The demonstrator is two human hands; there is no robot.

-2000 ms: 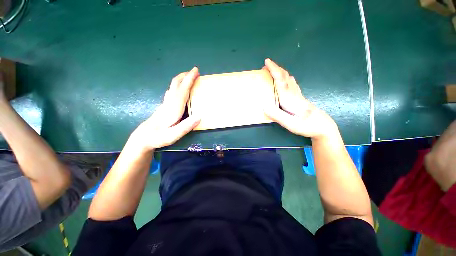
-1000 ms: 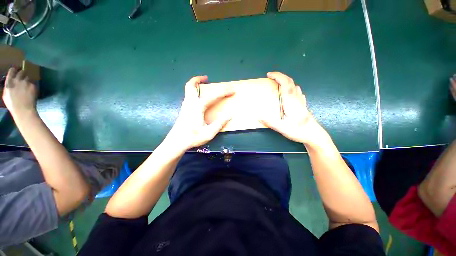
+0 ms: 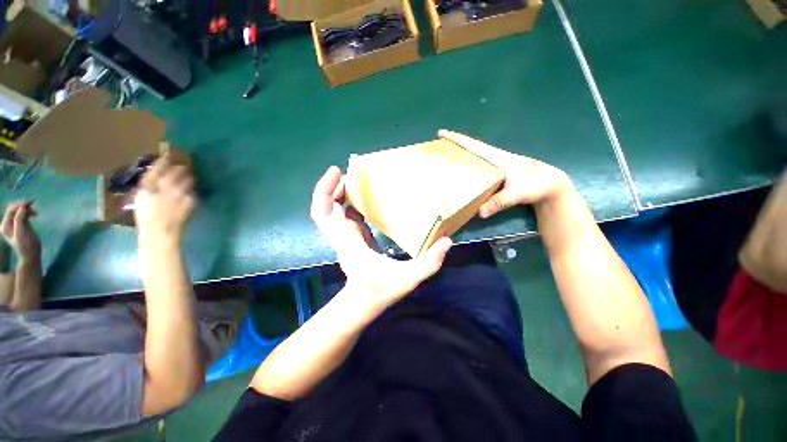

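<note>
A closed brown mailer box (image 3: 423,190) is in front of me at the bench's near edge, turned at an angle and tilted. Its top is overexposed. My left hand (image 3: 367,246) holds its near left corner, thumb at the front corner and fingers spread along the left side. My right hand (image 3: 518,177) holds its right end, fingers along the far edge and thumb at the near side. The box's underside is hidden.
Two open boxes with black cables stand at the back, one at centre (image 3: 369,76), one beside it (image 3: 487,36). At left, a grey-shirted person's hand (image 3: 164,194) is at an open box (image 3: 115,203). A black upright case (image 3: 147,52) stands back left. A red-clothed person is at right.
The box has turned and tilted from lying square to me. My left hand has moved to its near left corner. The view has swung left, showing more of the back and the left neighbour.
</note>
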